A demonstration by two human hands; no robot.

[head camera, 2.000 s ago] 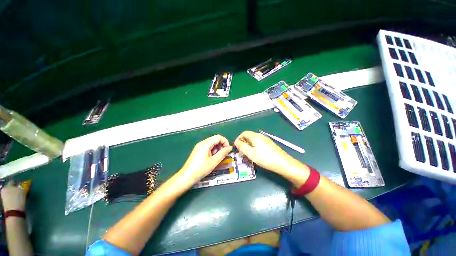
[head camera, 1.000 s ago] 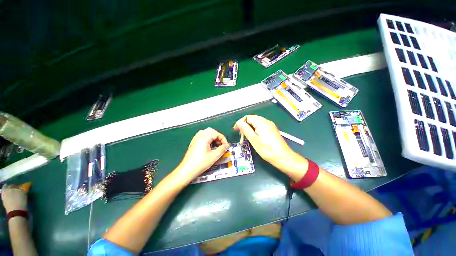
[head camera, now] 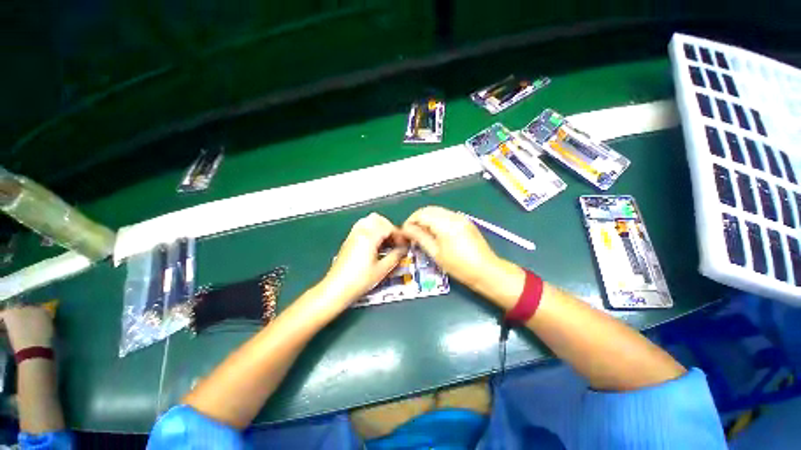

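A phone unit (head camera: 408, 283) lies flat on the green bench, partly hidden under both hands. My left hand (head camera: 364, 257) is over its left half, thumb and fingertips pinched together. My right hand (head camera: 452, 246) is over its upper right part, fingertips curled down and meeting the left ones. Whatever is between the fingertips is too small and hidden to tell. Slim silver-white tweezers (head camera: 499, 230) lie on the bench beyond the right hand. A pile of dark flex cables (head camera: 230, 304) lies left of the left forearm.
A clear bag of cables (head camera: 158, 294) lies left of the pile. Phone units lie at right (head camera: 625, 252) and across the white strip (head camera: 325, 199). The conveyor (head camera: 325, 163) carries more. A slotted white tray (head camera: 703, 193) stands far right. Another person's hand (head camera: 31, 330) is far left.
Since one second ago, my right fingertips have moved left and down to meet my left ones, uncovering more of the tweezers. The units on the conveyor have moved right.
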